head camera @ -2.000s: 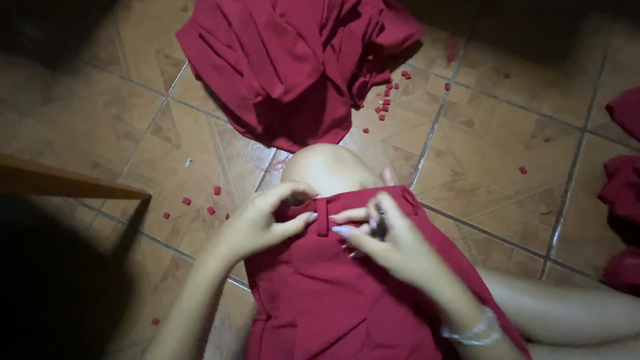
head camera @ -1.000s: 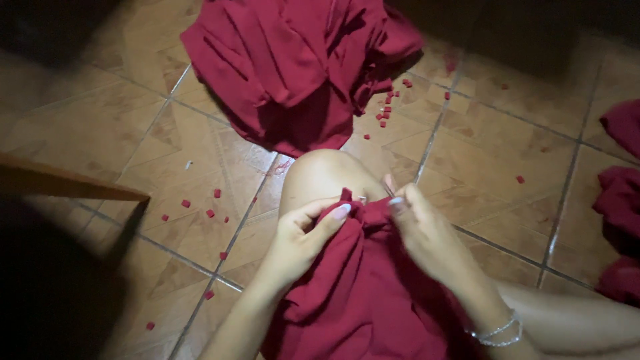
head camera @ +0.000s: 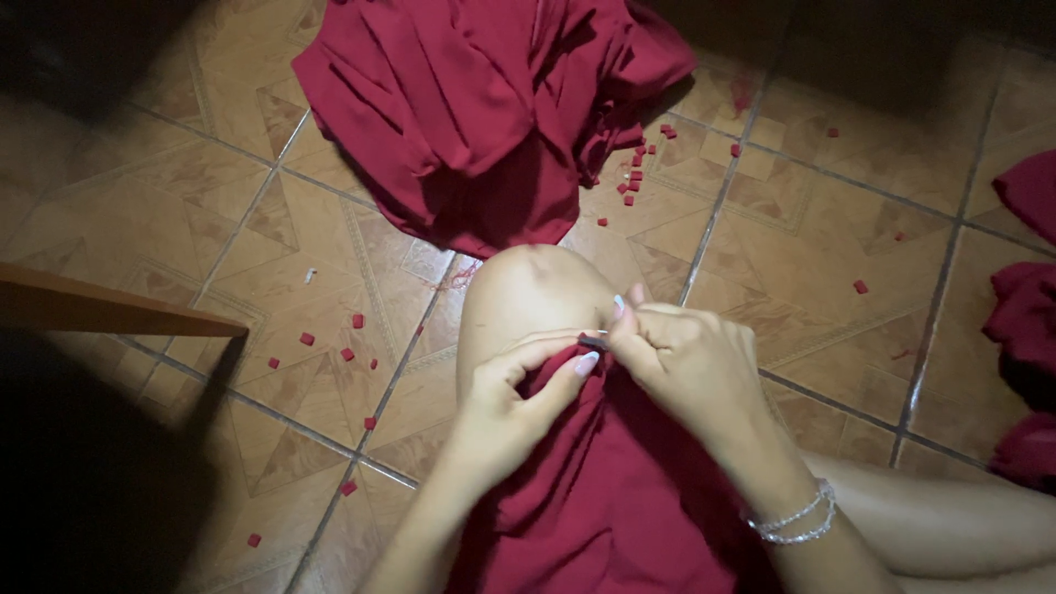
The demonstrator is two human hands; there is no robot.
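A red cloth garment [head camera: 610, 495] hangs over my lap below my bent knee. My left hand [head camera: 524, 388] pinches its gathered top edge between thumb and fingers. Beside it, my right hand [head camera: 685, 355] has its fingers curled at the same edge, closed on a small thin metallic tool [head camera: 594, 340] whose tip shows at the cloth; most of it is hidden and its kind cannot be told. A beaded bracelet [head camera: 796, 520] circles my right wrist.
A heap of red cloth [head camera: 487, 124] lies on the tiled floor past my knee. Small red fabric scraps [head camera: 635, 176] are scattered on both sides. A wooden furniture leg [head camera: 124, 309] juts in at left. More red cloth [head camera: 1027, 305] lies at the right edge.
Two seconds ago the waistband lay spread with a belt loop between my hands; now the cloth is bunched in my left hand. My right hand has shifted from over the loop to the right of the bunched edge.
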